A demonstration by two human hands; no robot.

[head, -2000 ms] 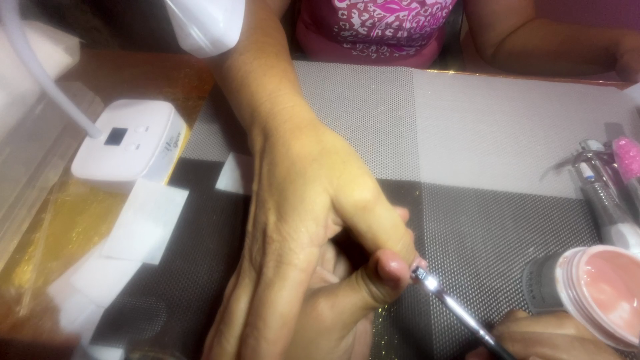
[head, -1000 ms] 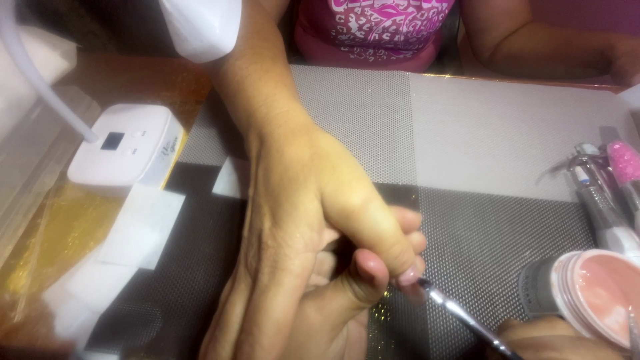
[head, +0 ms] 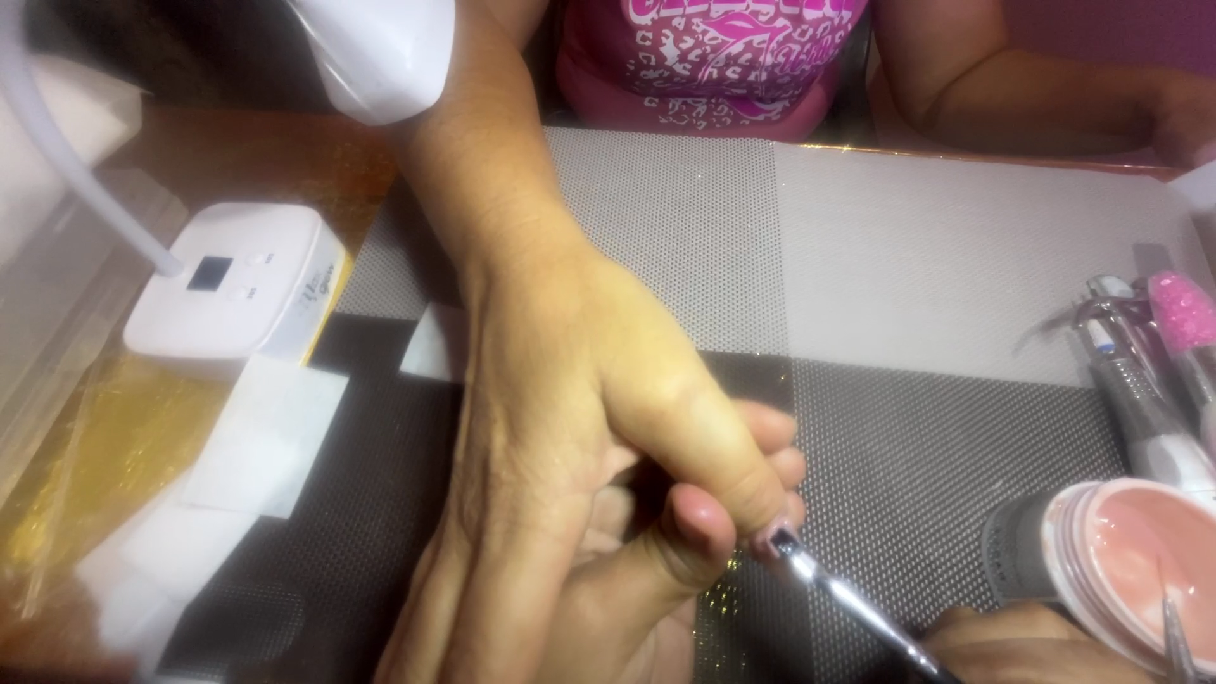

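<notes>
Another person's hand [head: 560, 380] reaches down from the top, its thumb pointing lower right. My left hand [head: 655, 579] lies beneath it, thumb and fingers around that thumb. At the lower right, my right hand [head: 1026, 646] is partly cut off by the frame's edge and holds a slim metal-ferruled brush [head: 864, 608]. The brush tip touches the person's thumbnail [head: 771, 537]. Beside my right hand an uncapped jar of pink gel [head: 1130, 560] stands tilted in view, with a pointed metal tool [head: 1174, 636] at its opening.
A white lamp base [head: 233, 280] with a small display and bent stem stands at left, its white head [head: 385, 57] above. White wipes [head: 271, 432] lie near it. A nail drill handpiece [head: 1135, 389] and a pink-ended tool [head: 1183, 309] lie at right on the checked mat [head: 940, 266].
The brush tip remains at the thumbnail with small shifts. The pointed metal tool at the jar shows more clearly now. Both hands keep roughly the same places.
</notes>
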